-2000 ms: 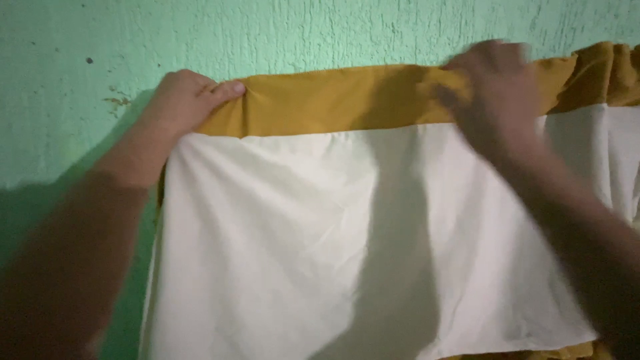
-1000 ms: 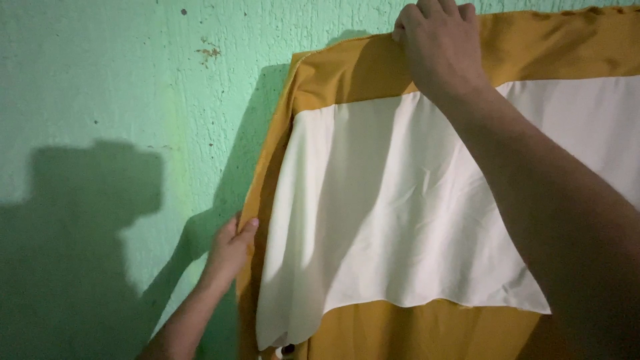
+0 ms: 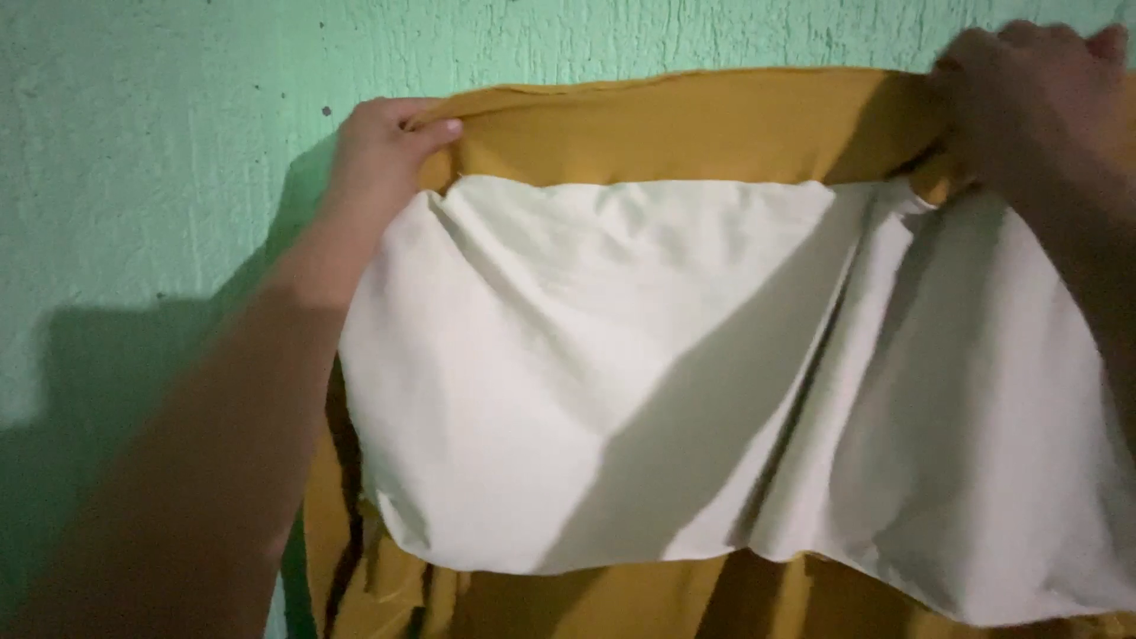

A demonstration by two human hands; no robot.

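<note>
Mustard-yellow fabric [image 3: 692, 129] spans the upper part of the view as a band, with a white cloth panel [image 3: 550, 373] hanging below its edge. My left hand [image 3: 390, 146] pinches the band's upper left corner, thumb in front and fingers behind. At the upper right, my right hand [image 3: 1029, 98] is closed on the band's top edge, blurred and in shadow, its fingertips hidden. Folds run down the white panel from near this hand. More mustard fabric hangs behind and below the white panel's lower edge.
A rough green painted wall [image 3: 177, 177] stands right behind the fabric. Shadows of my arms fall on the wall and across the white panel.
My left hand has moved from the fabric's left side edge up to its top corner. My right hand is farther right along the top band. The view has shifted.
</note>
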